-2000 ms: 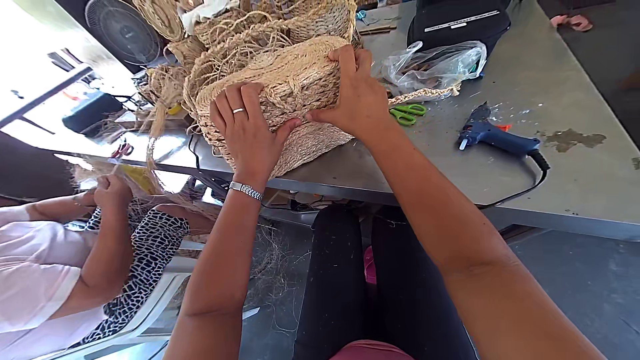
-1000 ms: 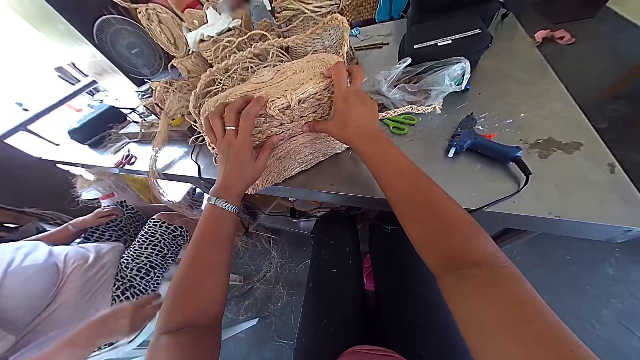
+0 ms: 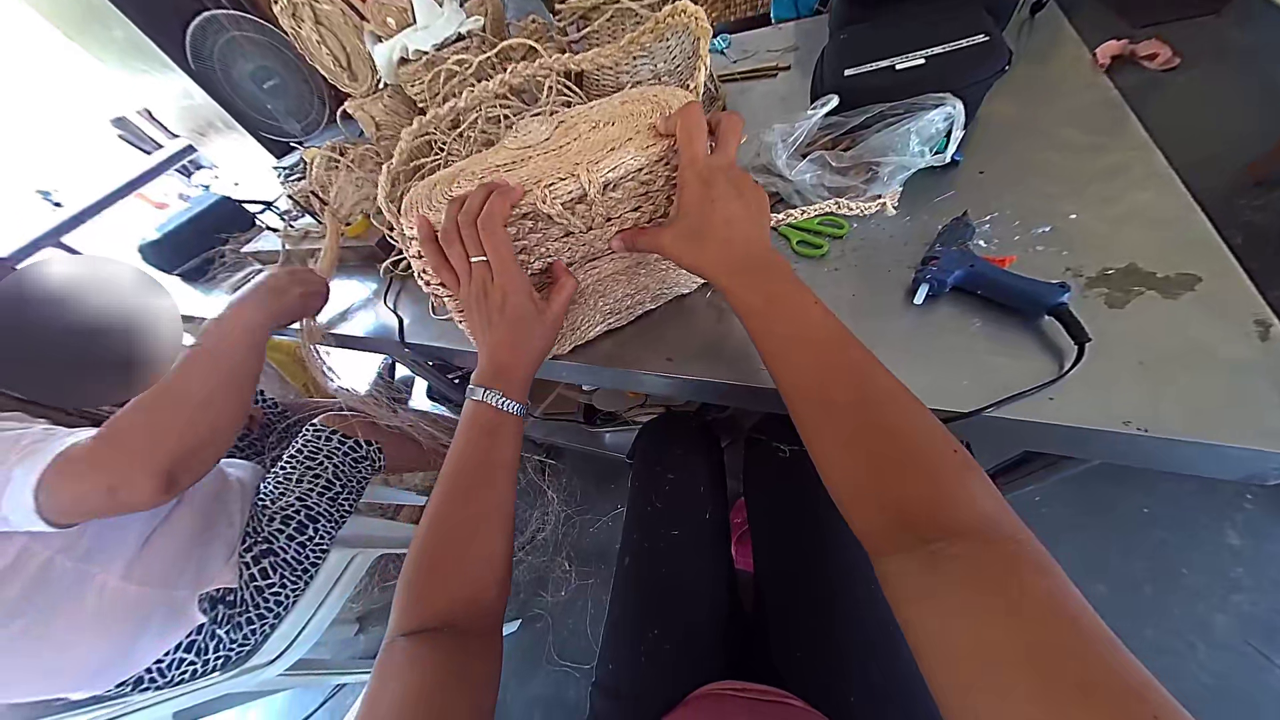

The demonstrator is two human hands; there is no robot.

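Observation:
A woven natural-fiber bag [image 3: 600,190] with braided handles lies tilted at the near edge of the metal table. My left hand [image 3: 495,265] grips its left part, fingers over the upper edge and thumb on the side. Around its right end is my right hand [image 3: 715,195], fingertips on the top and thumb pressed to the woven side. A braided strip [image 3: 840,208] extends to the right from behind my right hand. Green-handled scissors [image 3: 815,235] lie just beside that wrist, their blades hidden.
A blue hot glue gun [image 3: 985,280] with its cord lies on the metal table [image 3: 1130,370] at right. Behind are a clear plastic bag [image 3: 865,150], a black bag [image 3: 910,60] and woven pieces [image 3: 330,45]. At left, a seated person [image 3: 150,500] holds loose fibers; a fan [image 3: 262,75] stands beyond.
The person at left has leaned toward the table, a raised hand now at the hanging fibers. My hands stay on the woven bag with little change.

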